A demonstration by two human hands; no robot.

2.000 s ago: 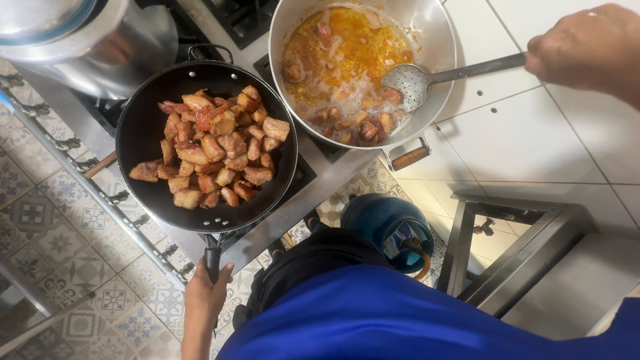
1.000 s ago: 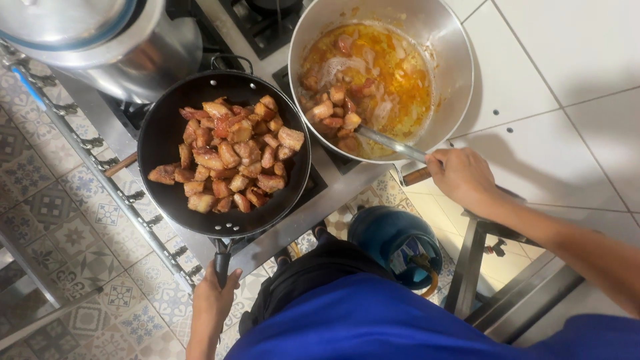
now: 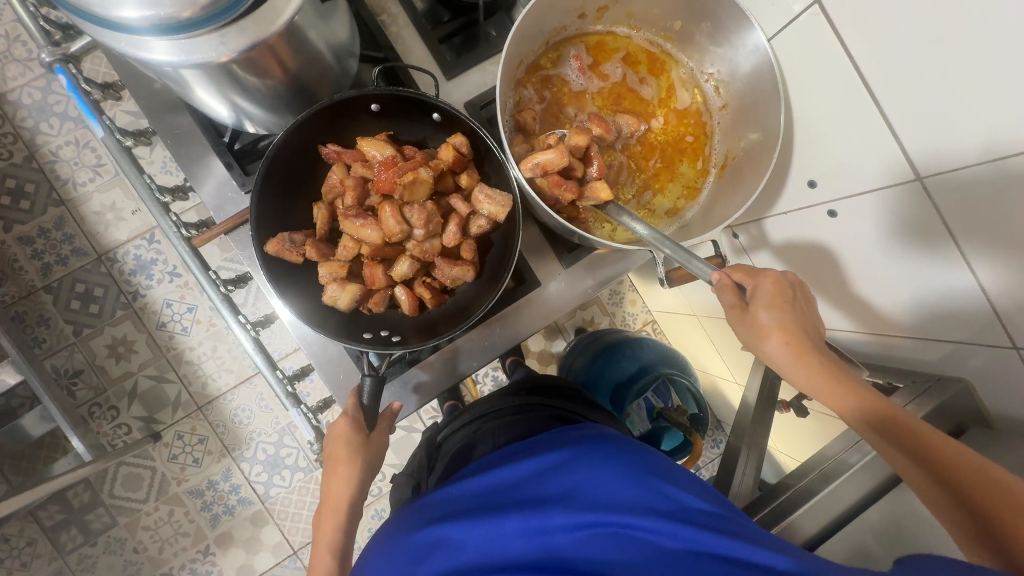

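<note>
My left hand (image 3: 358,438) grips the black handle of a black frying pan (image 3: 320,164), which holds a heap of browned meat chunks (image 3: 392,228). On the right, my right hand (image 3: 770,320) is closed around the metal handle of a skimmer (image 3: 658,240). The skimmer's head is mostly covered by a pile of meat chunks (image 3: 564,168) and lies inside a large aluminum pot (image 3: 748,136), near its left wall. Orange, foamy oil (image 3: 640,104) covers the pot's bottom, with a few pieces of meat in it.
A big lidded metal pot (image 3: 248,64) stands at the upper left of the steel stove (image 3: 552,300). The stove's front rail with knobs (image 3: 180,232) runs down the left. Below the stove edge is a blue gas cylinder (image 3: 592,360); a metal frame (image 3: 848,456) stands at the lower right.
My right hand has come in from the far right to near the pot's lower rim. The skimmer's head has moved to the pot's left side and now bears meat chunks. My left hand stays on the pan handle.
</note>
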